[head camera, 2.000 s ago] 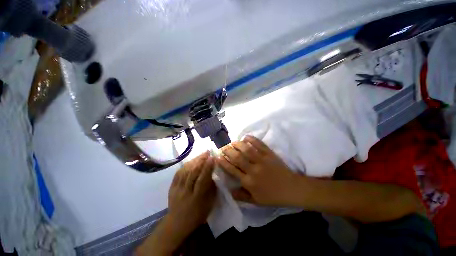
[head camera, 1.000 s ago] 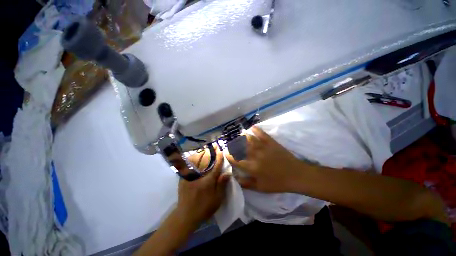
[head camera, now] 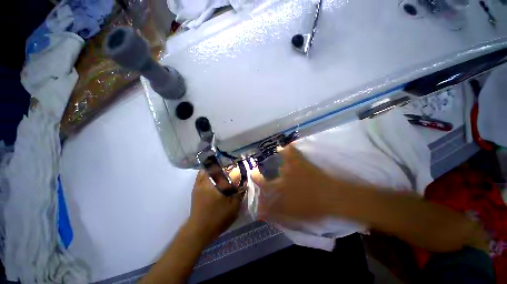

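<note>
A white garment piece [head camera: 364, 148] lies crumpled under and right of the sewing machine head [head camera: 250, 72]. A narrow white fold of it stands between my hands at the lit needle area. My left hand [head camera: 215, 204] is left of the needle, its fingers partly hidden behind the shiny curved metal loop [head camera: 218, 173]. My right hand [head camera: 294, 191] is blurred, right of the needle beside the dark grey block [head camera: 270, 166], on the cloth. Both hands hold the cloth close to the needle; the fingertips are partly hidden.
Red and black thread snips [head camera: 429, 122] lie at the right near small white pieces [head camera: 439, 104]. A long white cloth heap [head camera: 36, 188] is at the left with a blue strip [head camera: 64, 215]. A red heap [head camera: 470, 191] is lower right. A grey knobbed stalk [head camera: 145, 64] rises from the machine head.
The view has shifted, so the machine head sits lower and further right. My hands have come closer in around the needle, and the cloth between them is now a narrower upright fold.
</note>
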